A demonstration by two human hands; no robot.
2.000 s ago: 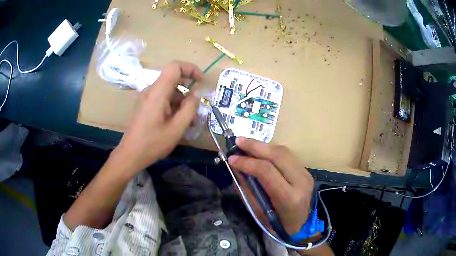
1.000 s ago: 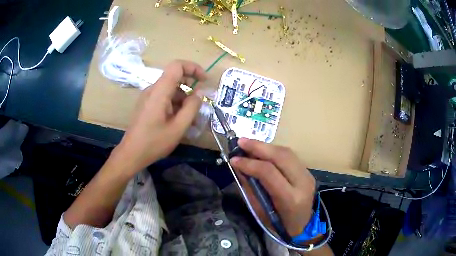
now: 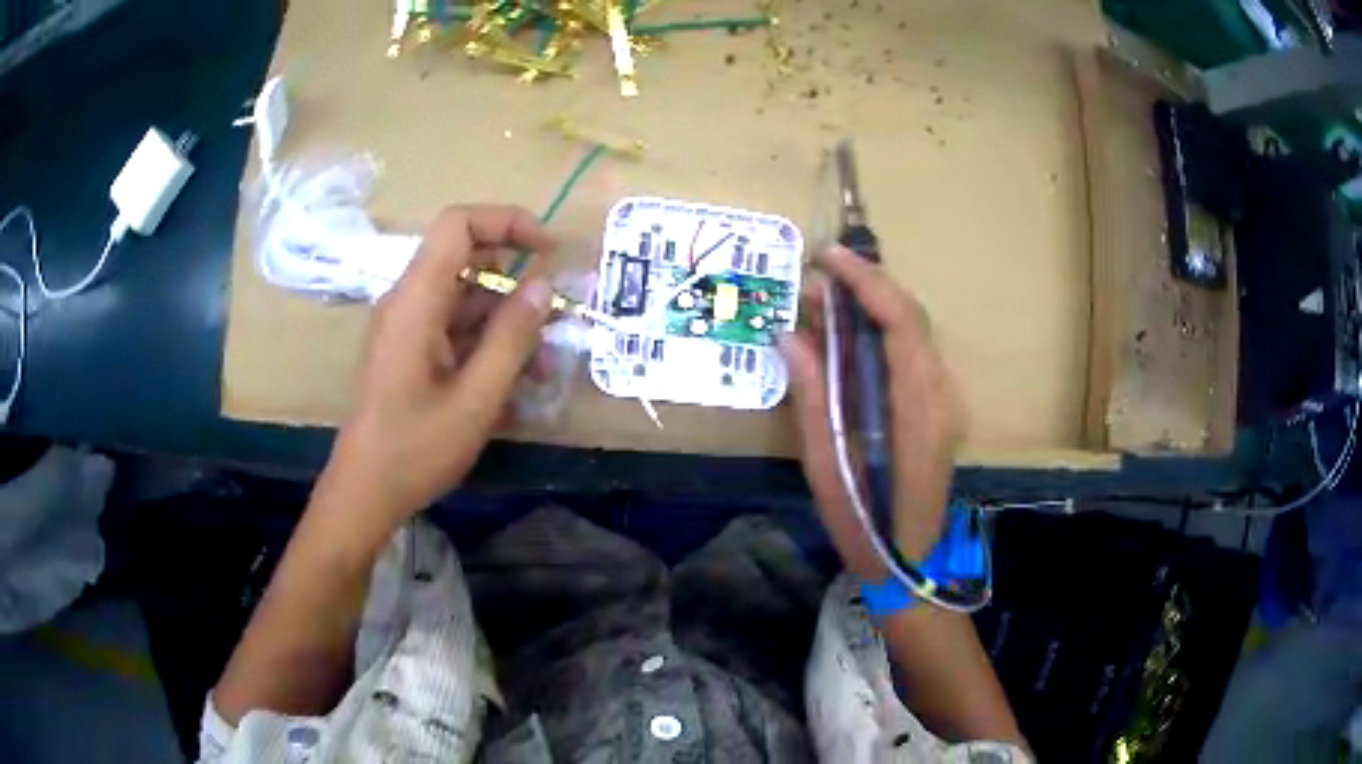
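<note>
My left hand [image 3: 456, 351] pinches a brass contact strip [image 3: 496, 279] at the left side of the white socket housing [image 3: 695, 391]. A green wire [image 3: 577, 182] runs from near my left fingers to a second brass strip [image 3: 598, 139] lying on the cardboard. The housing lies open side up, with a green circuit board [image 3: 732, 303] and thin lead wires in it. My right hand [image 3: 881, 403] holds the black soldering iron [image 3: 866, 351] at the housing's right side, tip pointing up and away, blurred. Its feed tube curves along my hand to the blue wrist tie [image 3: 934, 575].
A pile of brass strips with green wires [image 3: 553, 33] lies at the top of the cardboard sheet [image 3: 986, 329]. A bagged white power cord [image 3: 321, 239] lies at left, a white plug block [image 3: 151, 179] beyond it. A cardboard tray [image 3: 1098, 254] with a black holder [image 3: 1191, 194] is at right.
The soldering iron has moved from the strip in my left hand to the housing's right side, its tip swung upward. My left hand still pinches the strip. The view has shifted slightly.
</note>
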